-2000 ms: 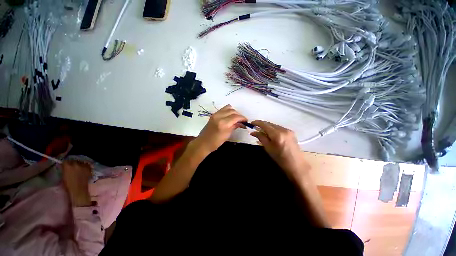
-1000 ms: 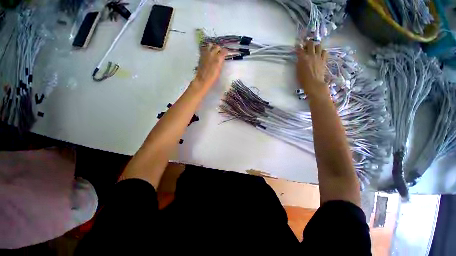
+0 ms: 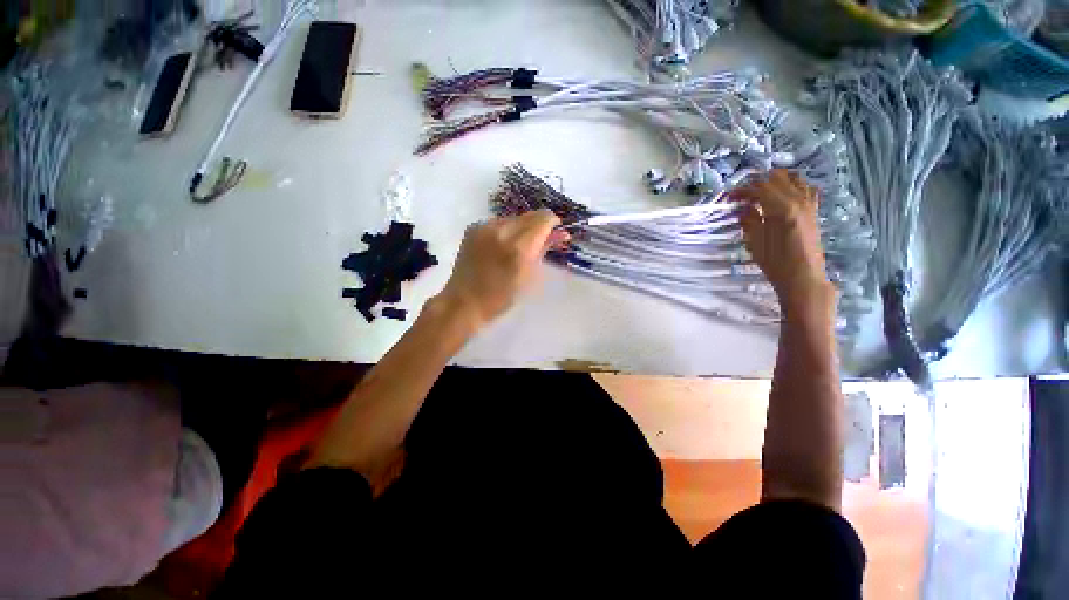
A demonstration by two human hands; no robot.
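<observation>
My left hand (image 3: 504,260) holds a white multi-core cable (image 3: 656,215) near its wire end, above the left end of the near cable bundle (image 3: 692,275). My right hand (image 3: 788,229) is at the same cable's right part, near the light grey connectors; its fingertips are bent around the cable. The dark red and black core wires (image 3: 524,193) of the near bundle fan out to the left, partly behind my left hand. The sleeved cable bundle (image 3: 586,94) lies farther back with black bands near its wire ends. A pile of black sleeves (image 3: 387,267) lies left of my left hand.
Two mobile phones (image 3: 324,70) and a single sample cable (image 3: 240,111) lie at the back left. Tied cable bundles (image 3: 885,176) lie at the right, a yellow-rimmed basket (image 3: 873,16) and a blue-green basket (image 3: 1002,59) behind. A person's pink sleeve (image 3: 88,481) shows at lower left.
Both hands have moved from the farther sleeved bundle towards me, to the near bundle, and now hold one cable there. The black sleeve pile is uncovered. The view has shifted a little.
</observation>
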